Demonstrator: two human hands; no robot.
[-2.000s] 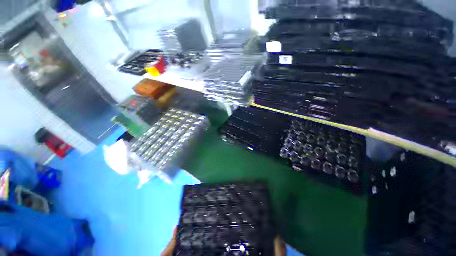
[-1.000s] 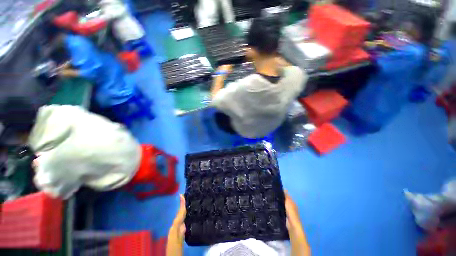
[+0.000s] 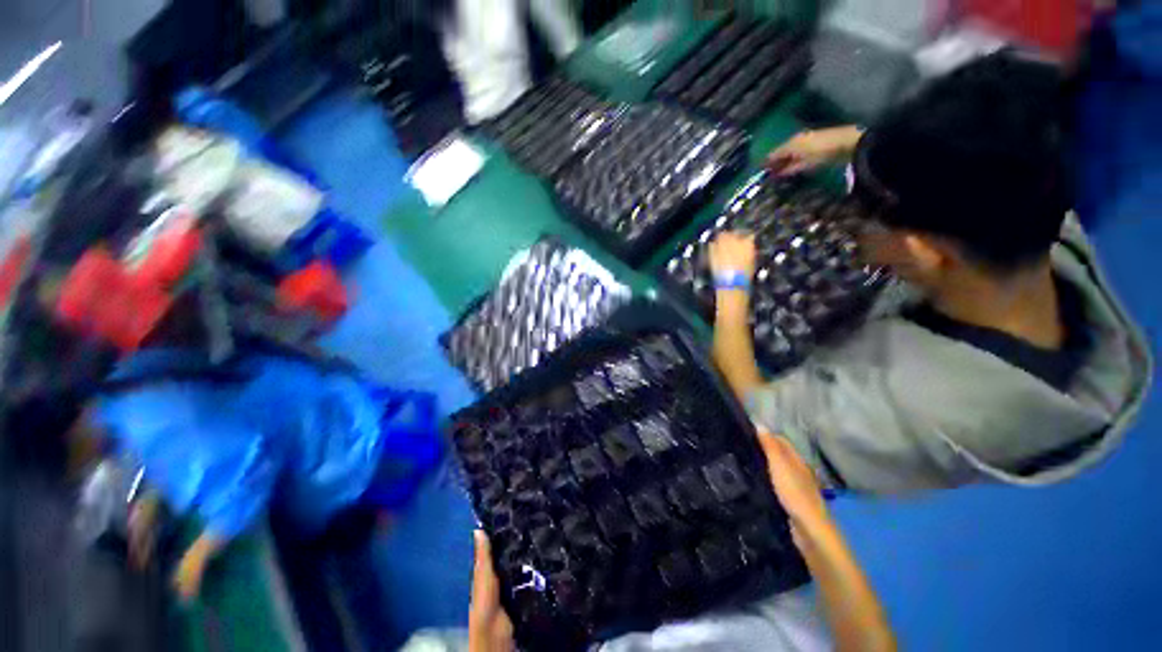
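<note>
A black blister tray with rows of pockets is held out in front of me, tilted in the picture. Dark parts seem to sit in many pockets, but blur hides their detail. My left hand grips the tray's left edge near the bottom. My right hand grips its right edge. The fingers under the tray are hidden.
A seated person in grey works at a green-matted bench just ahead and right. Dark trays, a shiny tray and white paper lie on it. A person in blue is at left. Blue floor shows between.
The view has come closer to the bench and the seated person in grey, who now appears further right and larger. The tray stays in both my hands but is now tilted.
</note>
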